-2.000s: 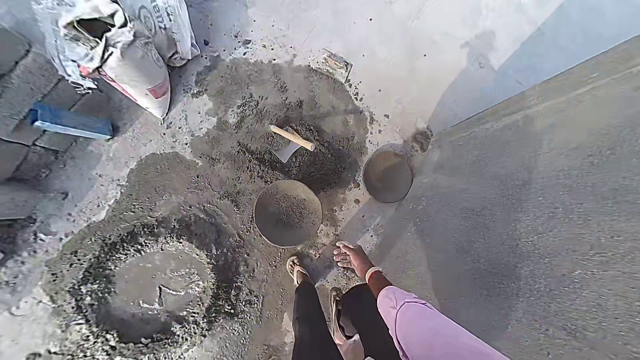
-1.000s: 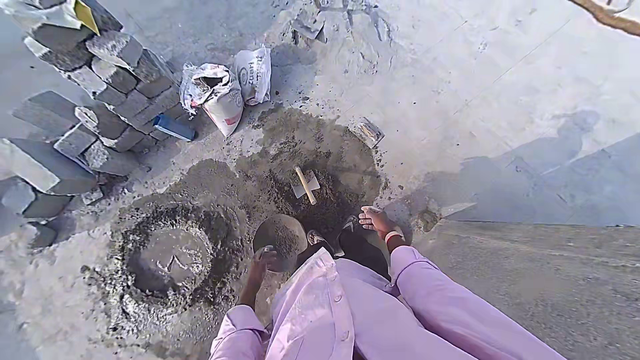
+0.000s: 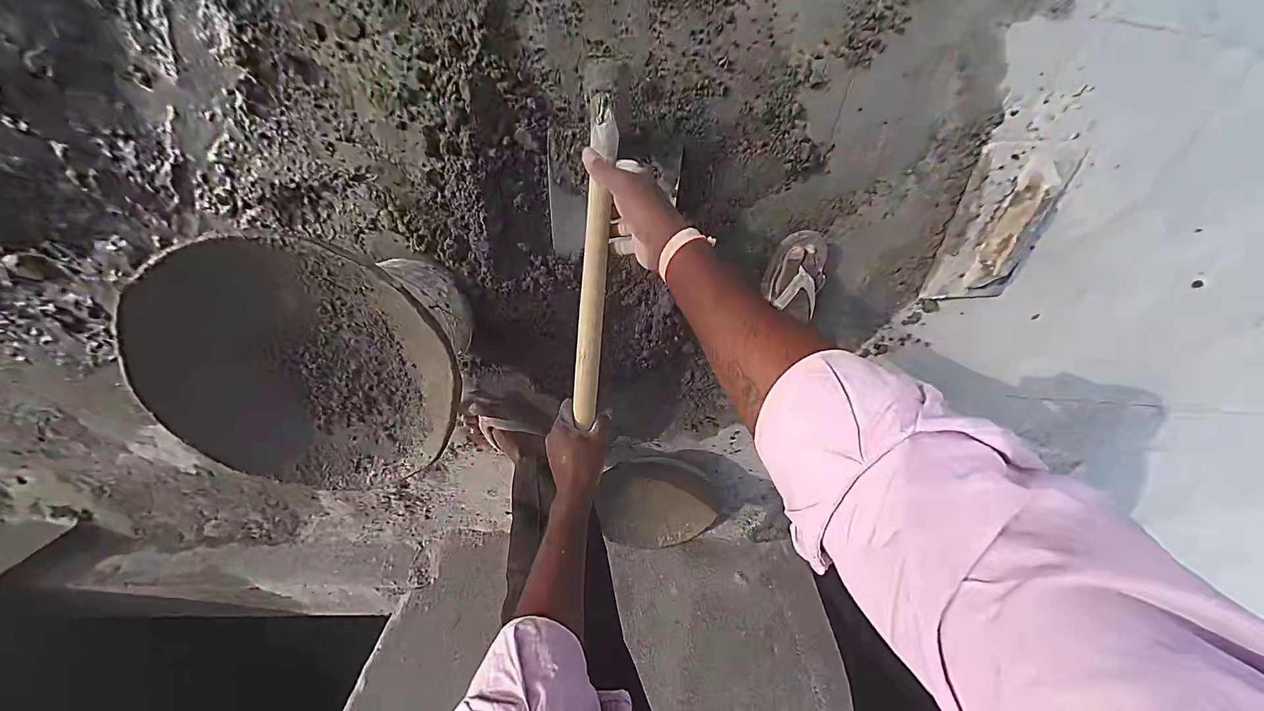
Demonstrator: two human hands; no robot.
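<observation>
A hoe's wooden handle (image 3: 590, 306) runs upright through the middle of the head view. My left hand (image 3: 577, 446) grips its lower end. Near the head of the hoe, my right hand (image 3: 637, 205) is closed around the upper part, with the thumb along the wood. The wide metal blade (image 3: 568, 212) lies at the dark mortar mix (image 3: 494, 197), partly hidden behind the handle and my right hand. A round pan (image 3: 212, 365) with some mix in it stands left of my hands. A second round pan (image 3: 657, 502) lies just right of my left forearm.
My sandalled feet are on either side of the handle, the right sandal (image 3: 798, 276) at the mix's edge. A flat, mortar-smeared piece (image 3: 1017, 222) lies on the pale floor at right. A dark opening (image 3: 188, 662) with a concrete edge is at lower left.
Both hands have come onto the hoe handle; one second ago they were apart from the hoe, which lay on the mix. The view has shifted strongly and is closer.
</observation>
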